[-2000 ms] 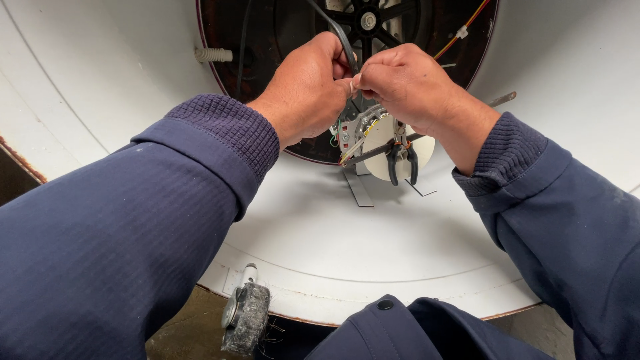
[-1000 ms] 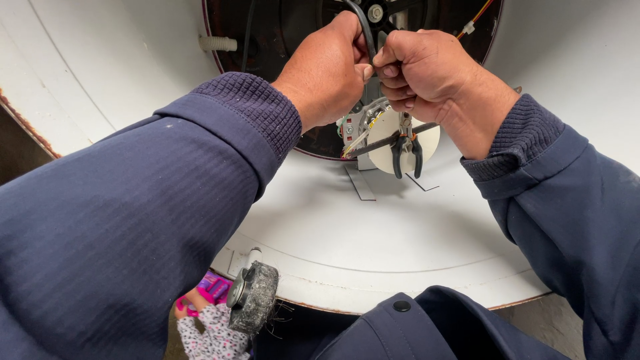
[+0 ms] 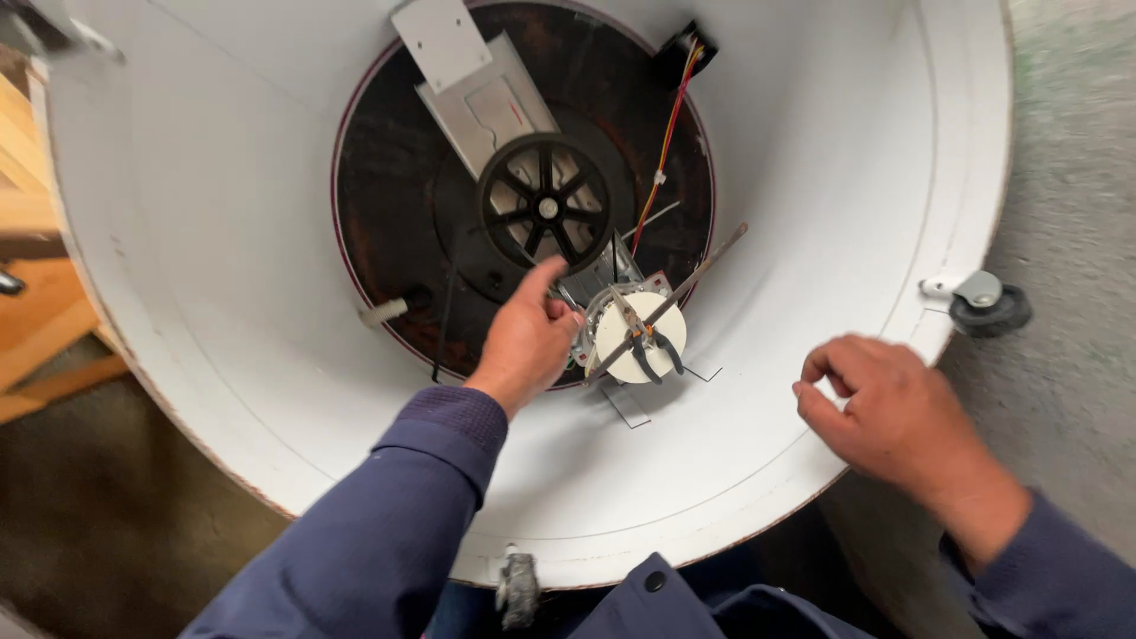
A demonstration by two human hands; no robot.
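Note:
My left hand [image 3: 526, 342] reaches into a large white cylindrical shell, index finger extended at the lower edge of a black spoked pulley wheel [image 3: 548, 207]. Its other fingers are curled beside a metal part, and whether they pinch anything is unclear. My right hand [image 3: 874, 413] hovers over the shell's right rim, thumb and finger curved close together, with nothing visible between them. Pliers with dark handles [image 3: 650, 342] lie on a cream round disc [image 3: 612, 342], across a thin rusty rod [image 3: 710, 264]. A black belt or cable [image 3: 446, 311] hangs left of the pulley.
Around the work is the shell's white wall [image 3: 222, 266]. A metal bracket [image 3: 484, 106] crosses the dark round base. Red and yellow wires [image 3: 672, 133] run from a black connector. Casters stand at the right rim [image 3: 990, 306] and bottom rim [image 3: 517, 590]. Wooden boards [image 3: 44, 311] are at left.
My hands have separated; the right has moved away to the right rim. The black strip held between them earlier is no longer there. The view has shifted widely, showing the whole pulley.

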